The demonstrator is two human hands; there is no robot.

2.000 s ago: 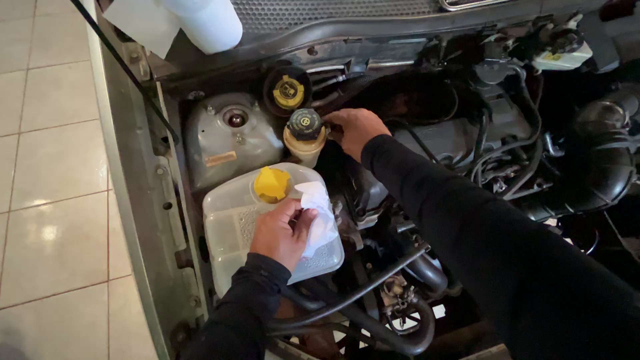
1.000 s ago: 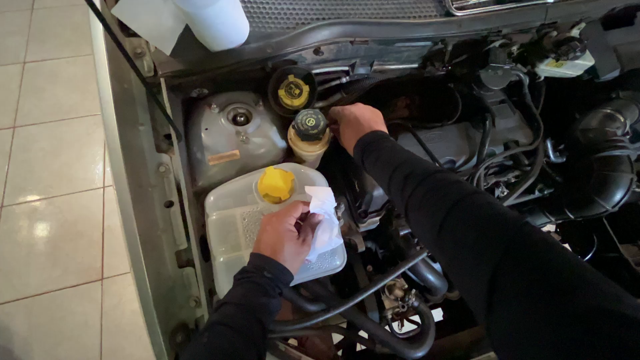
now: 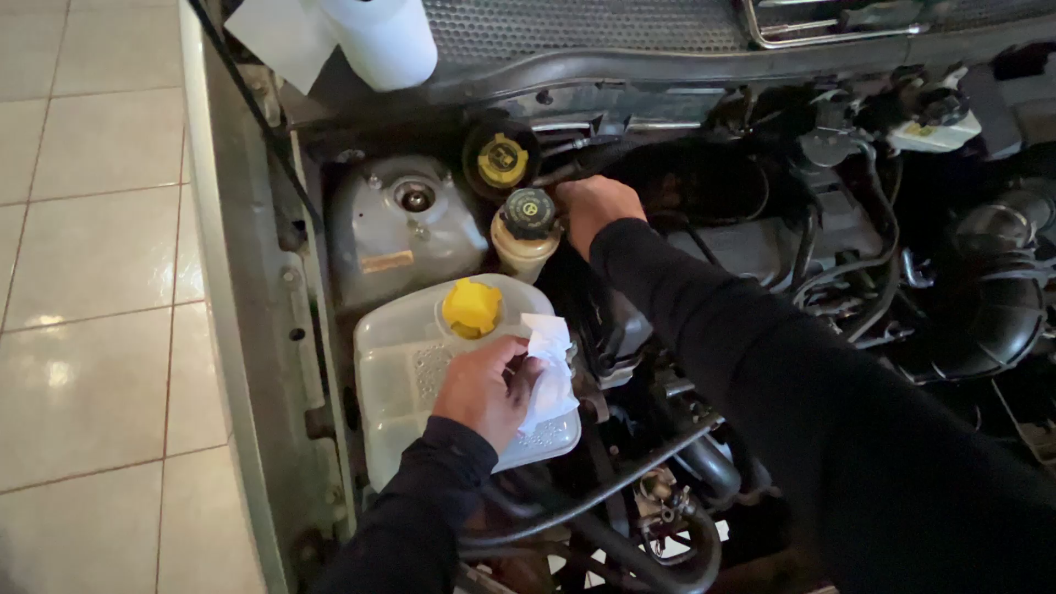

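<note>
My left hand (image 3: 488, 388) holds a crumpled white paper towel (image 3: 551, 371) between thumb and fingers, above a translucent coolant expansion tank (image 3: 396, 371) with a yellow cap (image 3: 472, 308). My right hand (image 3: 601, 210) reaches down just right of the power steering fluid reservoir (image 3: 525, 250) and its black cap (image 3: 529, 213). The fingertips of that hand are hidden behind the reservoir's edge, so what they touch cannot be told. Behind the reservoir sits a black cap with a yellow top (image 3: 502, 161).
A white paper roll (image 3: 384, 41) lies on the cowl at the upper left. The strut tower (image 3: 404, 223) and fender edge (image 3: 239, 330) lie left of the tank. Hoses (image 3: 594, 495) cross below it, and a ribbed air intake duct (image 3: 990, 330) is at the right.
</note>
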